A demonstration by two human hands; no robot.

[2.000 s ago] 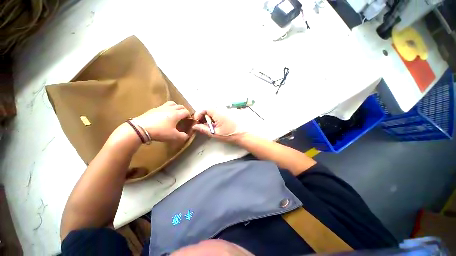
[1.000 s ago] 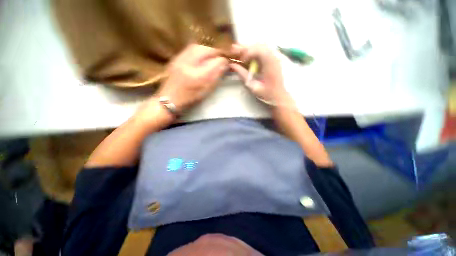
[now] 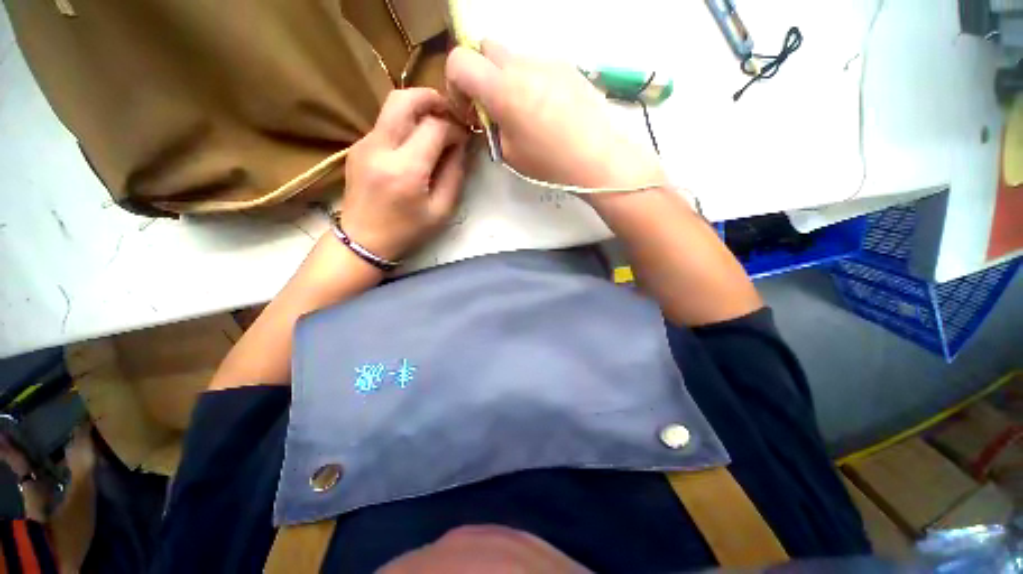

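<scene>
The brown bag (image 3: 224, 101) lies on the white table at the upper left, a light piped edge along its near side and a zipper near my hands. My left hand (image 3: 406, 174) is closed on the bag's edge at its right corner. My right hand (image 3: 538, 107) holds the cream-yellow thread burner pen (image 3: 485, 118), touching my left fingers; its pale cord (image 3: 583, 188) runs across my right wrist. The pen's upper end is cut off by the frame's top edge. The exact spot being worked on is hidden by my fingers.
A green-handled tool (image 3: 632, 84) lies right of my right hand. Thread snips (image 3: 731, 28) with a black cord loop lie further right. Blue crates (image 3: 897, 294) stand below the table's right side. An open cardboard box (image 3: 168, 376) is below left. Another person's arm (image 3: 76, 493) shows at lower left.
The view has turned and moved closer, so the bag now sits at the upper left. My right hand now holds the pen upright, with its cord visible. My left hand stays on the bag's edge.
</scene>
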